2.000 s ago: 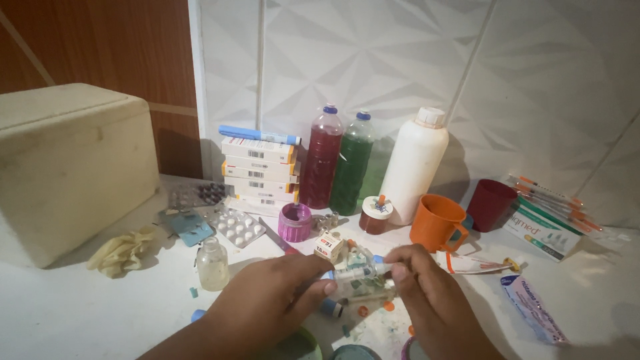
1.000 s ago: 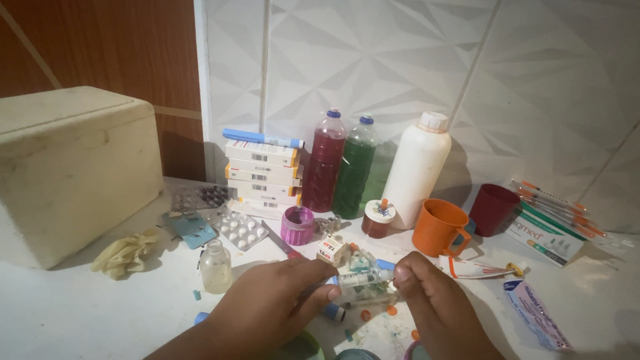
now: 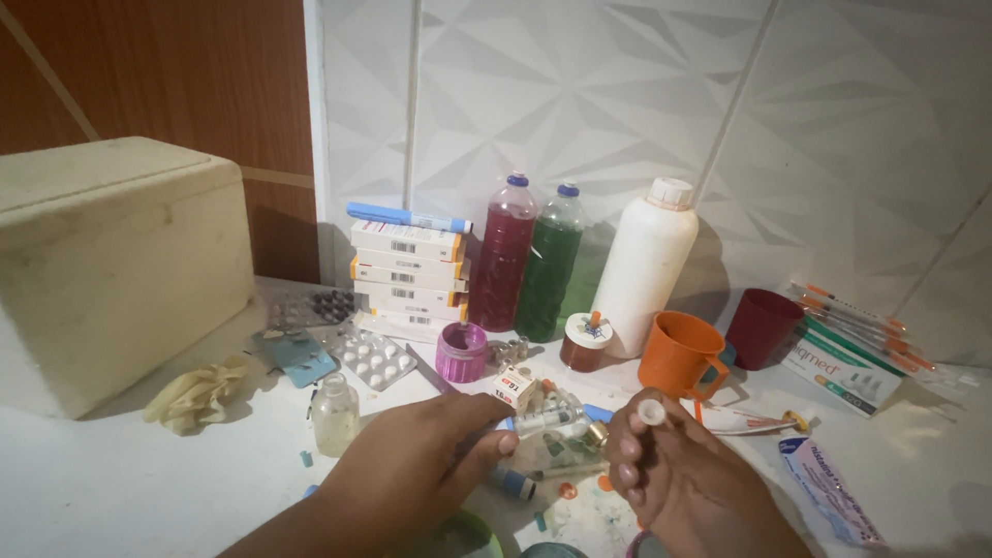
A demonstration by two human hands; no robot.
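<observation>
My left hand (image 3: 418, 457) pinches a clear tube with a blue end (image 3: 542, 418), like the cartridge part of an injection pen, over the small items on the table. To its right, my right hand (image 3: 674, 473) is partly curled, palm up, with a small translucent round cap (image 3: 651, 412) between thumb and fingers. A small box of glass vials (image 3: 514, 389) stands just behind the tube. Below it lie a blue-and-black pen part (image 3: 514, 483) and orange caps (image 3: 568, 490). A small glass bottle (image 3: 335, 415) is left of my left hand.
A foam box (image 3: 124, 279) stands left, by a crumpled latex glove (image 3: 198, 394). Behind are stacked medicine boxes (image 3: 407, 275), red (image 3: 504, 263) and green (image 3: 550, 271) bottles, and a white bottle (image 3: 643, 271). An orange mug (image 3: 682, 353) and an ointment tube (image 3: 833, 492) are right.
My hands were together at the clear tube; my right hand has moved away from it to the right, and the small cap now shows in its fingers. The left hand still holds the tube.
</observation>
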